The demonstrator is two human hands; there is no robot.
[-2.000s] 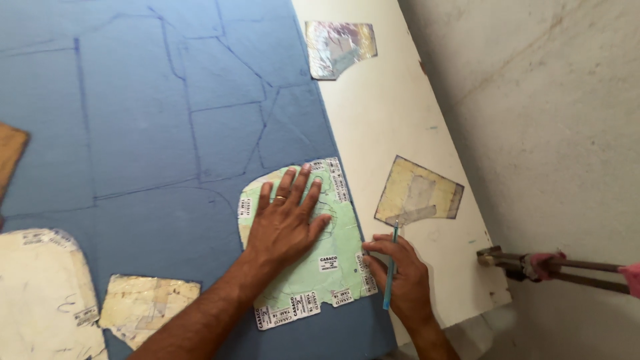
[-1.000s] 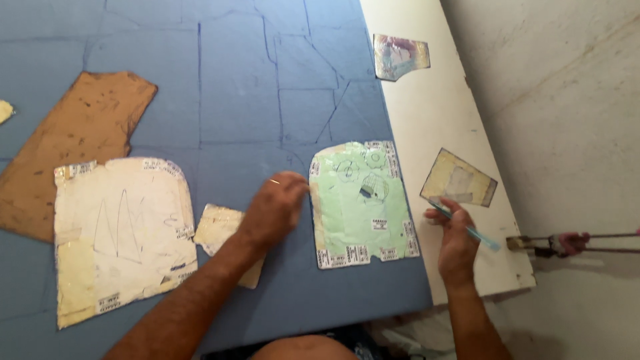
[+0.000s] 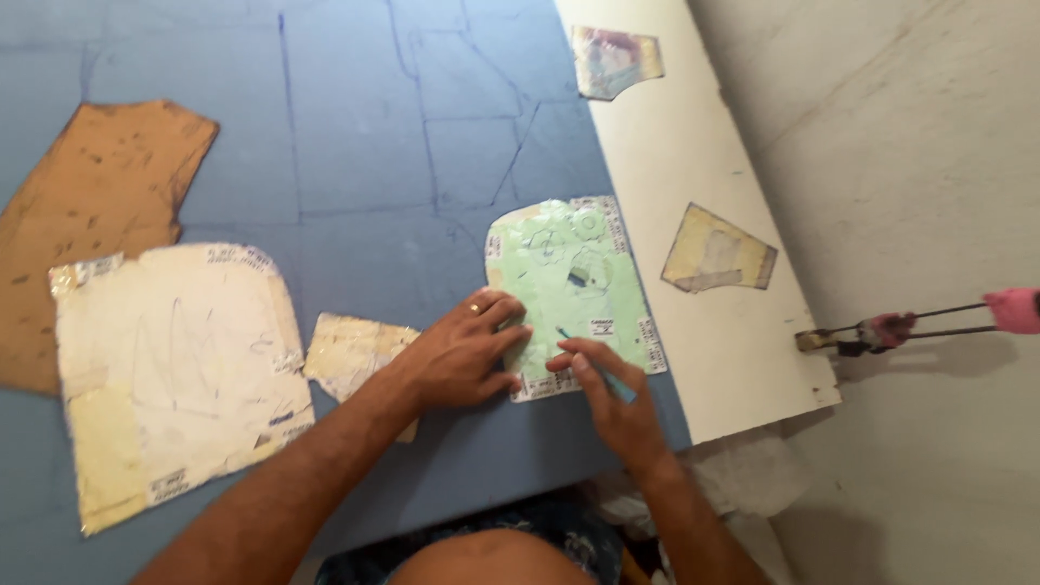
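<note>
A pale green pattern piece, edged with printed tape and bearing gear-like drawings, lies on blue fabric marked with dark lines. My left hand, a ring on one finger, rests at the lower left edge of the green piece with its fingers apart. In my right hand is a blue pen, its tip over the lower middle of the green piece; whether it touches is unclear. A small tan pattern piece lies partly under my left forearm.
A large cream pattern piece and a brown one overlap at the left. Two small taped pieces lie on the white board along the right. A clamp-like thing with pink-wrapped cords grips its edge, near a wall.
My left hand left the green piece and has come back to its lower left edge. My right hand, with the pen, has moved from the white board to over the green piece.
</note>
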